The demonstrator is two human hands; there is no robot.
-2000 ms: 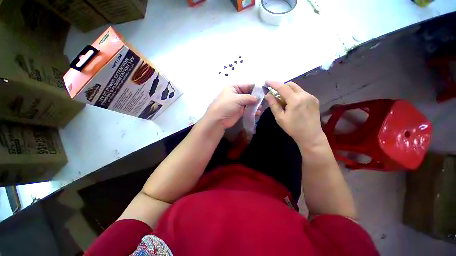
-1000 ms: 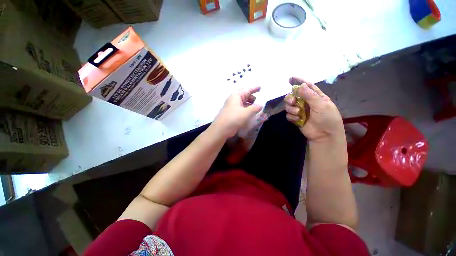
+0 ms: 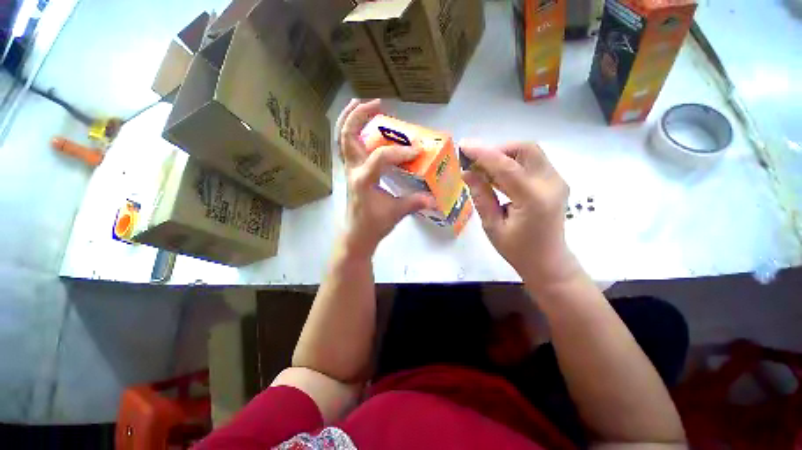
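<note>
The retail colour box (image 3: 437, 162), with an orange top and black handle slot, is tilted in my left hand (image 3: 374, 171). My left thumb and fingers grip its left part. My right hand (image 3: 513, 189) is at the box's right edge, thumb and forefinger pinched around a small dark tip (image 3: 466, 158). The rest of this small tool is hidden in the hand, and whether the tip touches the box cannot be told. Small black dots (image 3: 581, 207) lie on the white table (image 3: 422, 259), just right of my right hand.
Open brown cartons (image 3: 251, 123) stand at the left, with another carton pair (image 3: 413, 48) at the back. Two orange boxes (image 3: 540, 48) (image 3: 637, 61) stand at the back right, near a clear tape roll (image 3: 692, 132). An orange-yellow roll (image 3: 126, 221) is at the left. A red stool (image 3: 154, 417) is below.
The view has turned left. My left hand has left the white strip and taken hold of the box, now lifted and tilted. My right hand has moved to the box; the yellow tool body no longer shows.
</note>
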